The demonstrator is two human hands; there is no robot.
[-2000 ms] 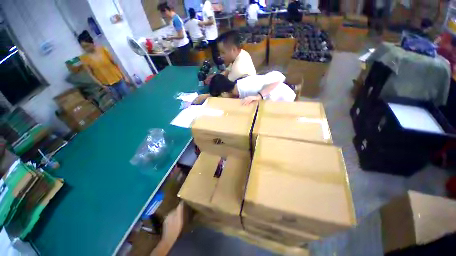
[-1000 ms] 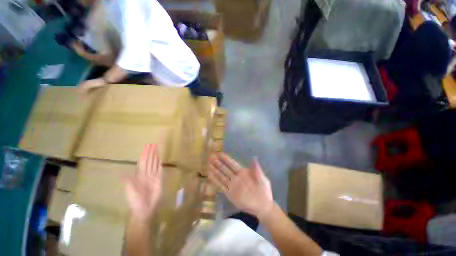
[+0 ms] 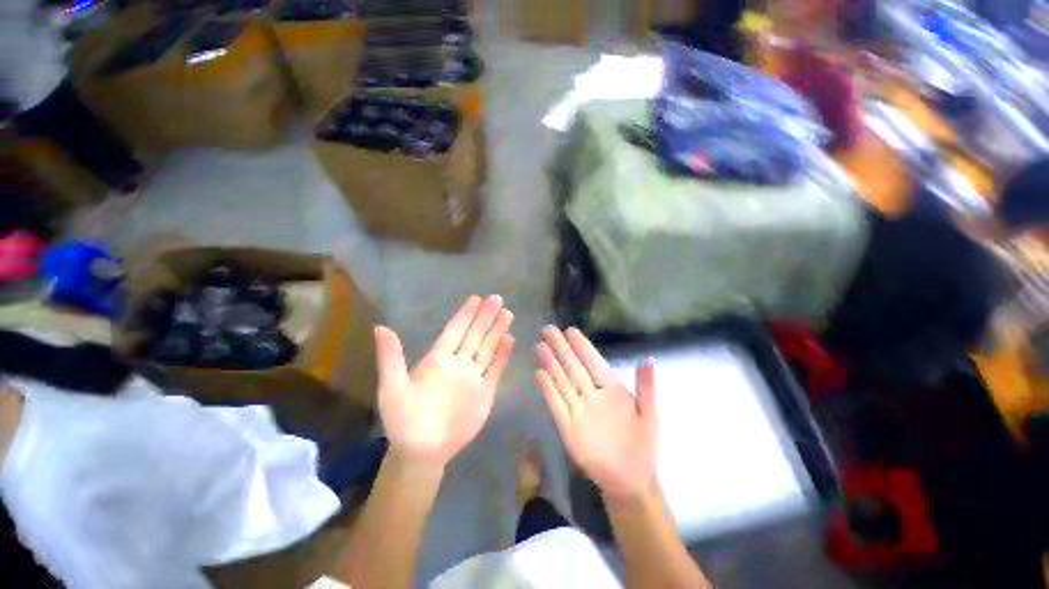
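Note:
My left hand (image 3: 443,385) is raised in front of me, palm up toward the camera, fingers spread, holding nothing. My right hand (image 3: 600,417) is beside it, a small gap apart, also palm toward the camera and empty. Neither hand touches anything. Behind my right hand is a black crate or bin with a white flat surface inside (image 3: 725,443). To the left is an open brown carton (image 3: 339,334) holding dark, shiny items (image 3: 219,320).
A person in a white top (image 3: 161,472) is close at the lower left. More cartons of black items (image 3: 403,196) stand ahead. A grey-green cloth (image 3: 713,242) covers a stack at right, with dark blue fabric on top (image 3: 736,115). Red stools (image 3: 886,518) are lower right.
The view has moved forward and turned right, away from the green table and stacked cartons. Both hands have risen to the middle, still empty with palms showing.

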